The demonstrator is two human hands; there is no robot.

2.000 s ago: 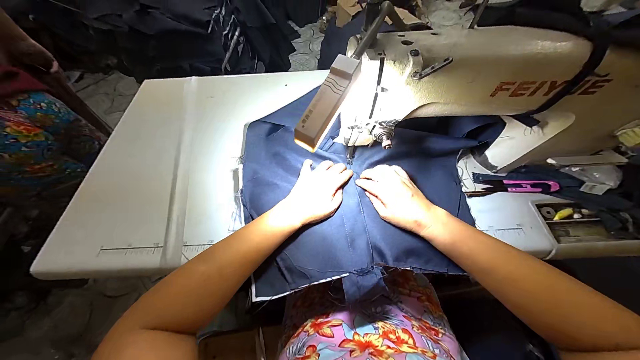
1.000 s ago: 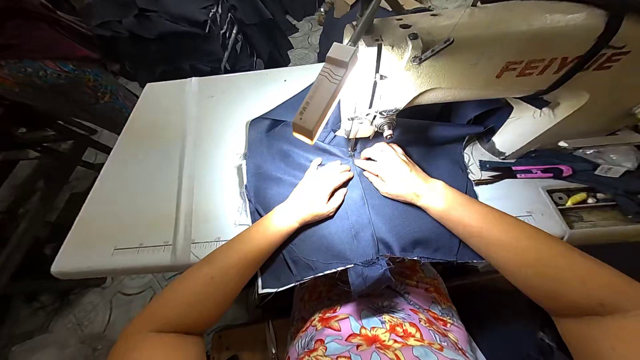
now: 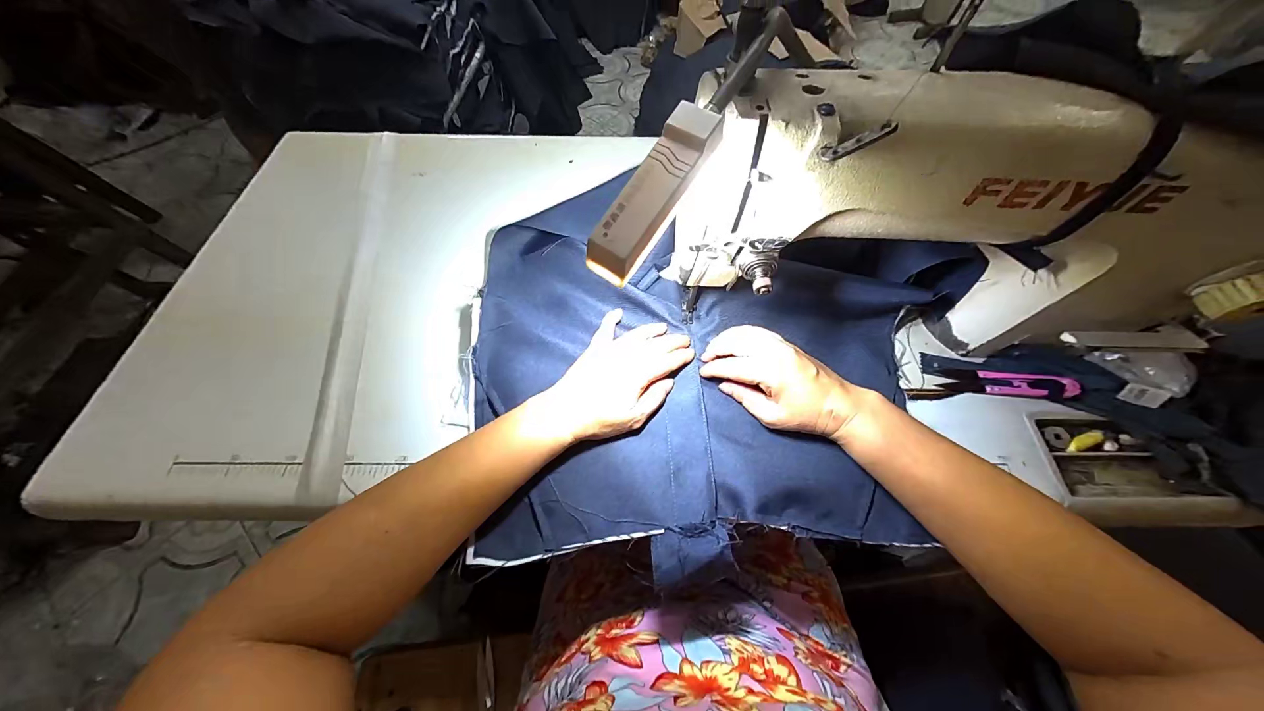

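Observation:
Navy fabric (image 3: 612, 484) with a stitched seam down its middle lies spread on the sewing machine table, its front edge hanging toward my lap. My left hand (image 3: 632, 380) rests flat on the cloth left of the seam, fingers spread. Just right of the seam, my right hand (image 3: 780, 380) lies on the cloth with its fingers bent and close together; whether they pinch it I cannot tell. Beyond my fingertips the presser foot (image 3: 689, 304) of the Feiyue sewing machine (image 3: 889, 158) stands over the seam. A lit lamp (image 3: 654, 193) hangs at the machine head's left.
The white table (image 3: 247, 296) extends left, with a ruler scale (image 3: 286, 466) near its front edge. To the right lie pink-handled thread snips (image 3: 1027, 383), fabric scraps and a recessed tray (image 3: 1116, 474) with small items. Dark cloth (image 3: 395, 59) is heaped behind the table.
The person in a patterned garment at the left in the earlier frames is out of view. My hands stay beside the seam near the presser foot.

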